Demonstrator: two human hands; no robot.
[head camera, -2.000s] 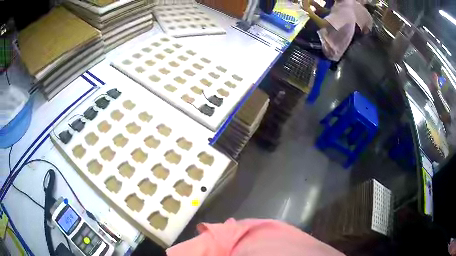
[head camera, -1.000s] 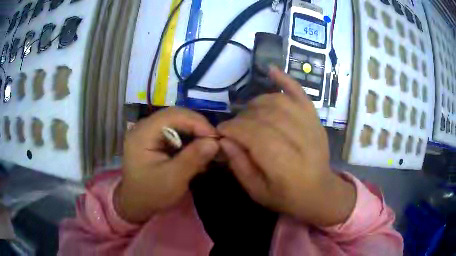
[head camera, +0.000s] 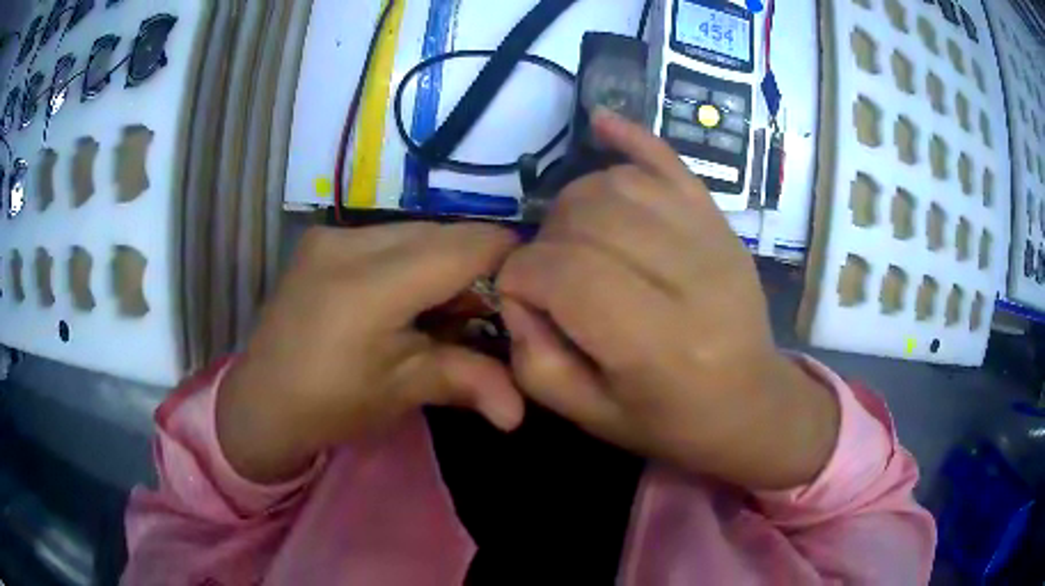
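Note:
My left hand (head camera: 344, 338) is in front of my black clothing, its thumb apart from its curled fingers. My right hand (head camera: 659, 315) is beside it, thumb and forefinger pinched together with the other fingers bent. A small shiny part (head camera: 486, 300) with a pale bit shows between the hands at my right fingertips. Its shape is mostly hidden, and I cannot tell whether my left fingers grip it. The pale grey handheld meter (head camera: 708, 103) lies behind my right hand, its display lit and reading about 454. A dark grey rounded piece (head camera: 613, 86) is left of it.
White foam trays stand left (head camera: 86, 326) and right (head camera: 842, 137); the left one holds black parts in its back rows and sits by layered tan edges (head camera: 246, 137). A thick black strap (head camera: 495, 92) and thin looped cable (head camera: 401, 115) lie on the taped bench.
My hands came into view after the first frame. Since the second, my left thumb has moved away from the fingertips, and the white piece in that hand no longer shows clearly.

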